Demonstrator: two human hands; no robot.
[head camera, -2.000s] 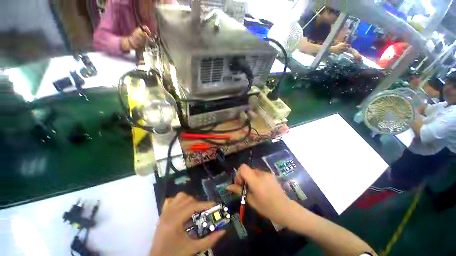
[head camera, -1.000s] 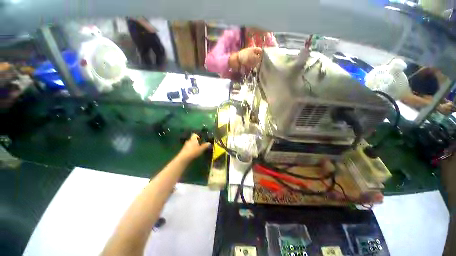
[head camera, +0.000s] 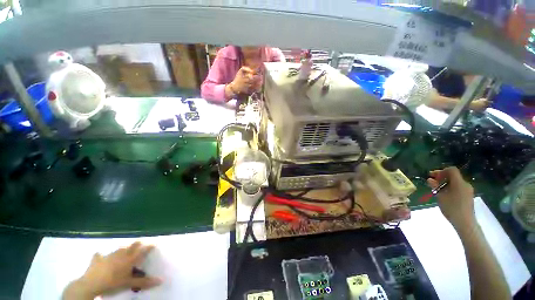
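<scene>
My left hand (head camera: 117, 272) is low over the left white sheet (head camera: 193, 258). A small dark piece (head camera: 138, 272) shows between its spread fingers; blur hides whether they grip it. My right hand (head camera: 456, 196) is raised above the right white sheet (head camera: 419, 225) and holds a slim red-ended tool (head camera: 434, 192), red end pointing down-left. The black test panel (head camera: 246, 272) lies between my hands, with a cream socket (head camera: 358, 285), green boards in clear cases (head camera: 315, 287) and a small white block (head camera: 375, 293) at its lower edge.
Beyond the panel stand a vented beige instrument (head camera: 328, 105), a meter (head camera: 317, 174), a glass bulb (head camera: 252, 170) and red clips (head camera: 293, 204). Dark adapters and cords (head camera: 487, 155) lie on the green bench. A person in pink sleeves (head camera: 223, 76) and white fans (head camera: 79, 94) are beyond.
The open circuit board is no longer in my left hand. That hand reached over the green bench, then came back to the left sheet. My right hand has moved from the panel to the right.
</scene>
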